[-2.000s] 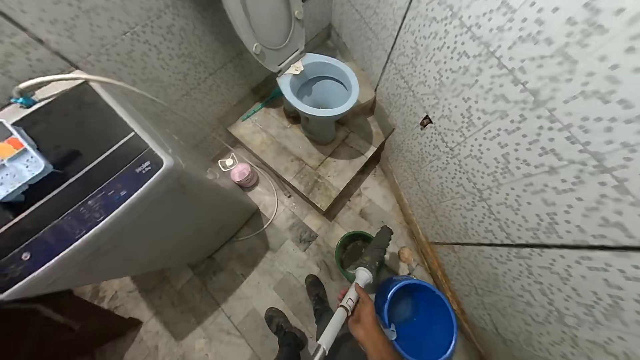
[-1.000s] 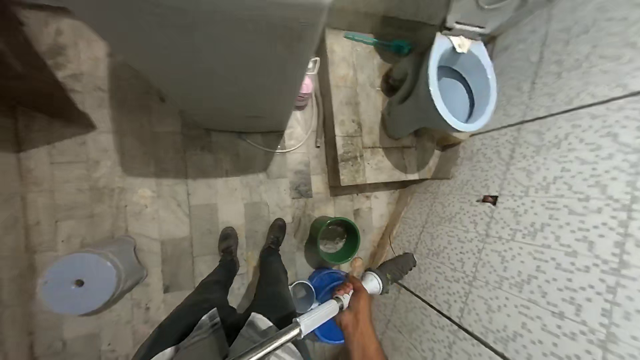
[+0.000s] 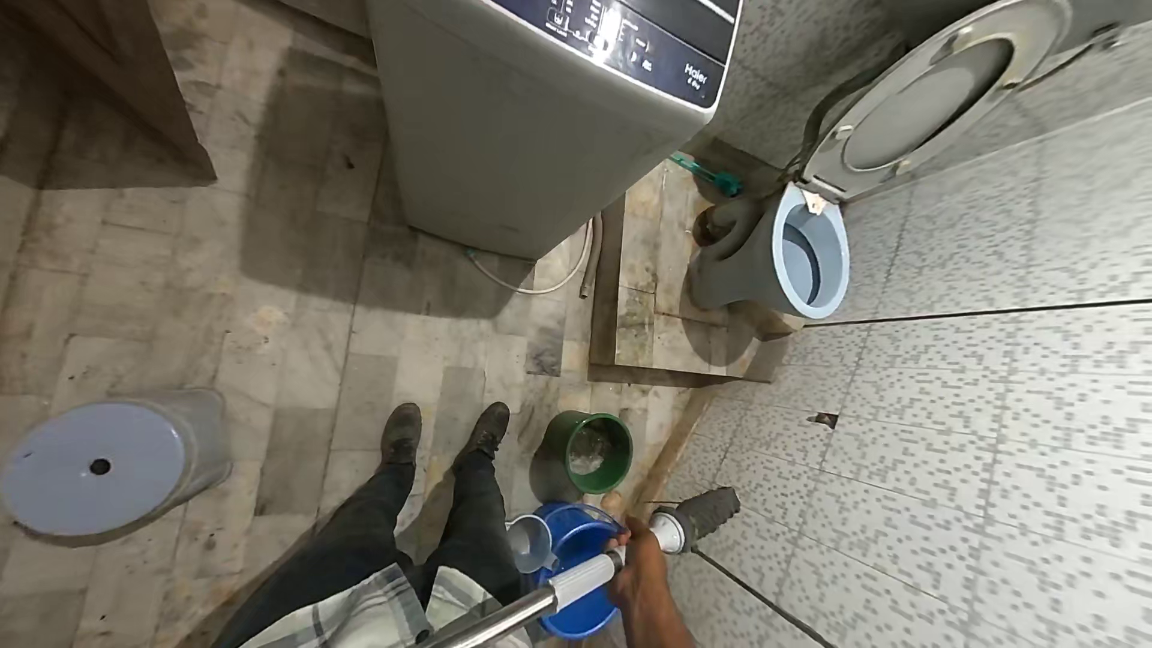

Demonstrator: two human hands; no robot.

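My right hand (image 3: 643,571) grips the upper part of a mop handle (image 3: 585,580) just below its white plastic collar. The dark, wet-looking mop head (image 3: 709,515) points up and right, against or close in front of the tiled wall. Beneath the hand and handle stands a blue bucket (image 3: 585,621), with a clear plastic mug (image 3: 529,543) at its left rim. A green bucket (image 3: 601,453) with some murky contents is just above it, near my shoes. My left hand is out of the picture; the steel handle runs off the bottom edge.
A washing machine (image 3: 531,135) stands at the top centre, a hose (image 3: 540,290) at its foot. Right of it, a blue toilet (image 3: 783,256) with raised lid is on a tiled step (image 3: 666,346), beside a green brush (image 3: 720,183). A round-topped stool (image 3: 99,468) sits at left, near the patterned wall's opposite side.
The mop head was over the green bucket two seconds ago; it has since moved away toward the wall, with my right hand still on the handle. The view has swung a lot.
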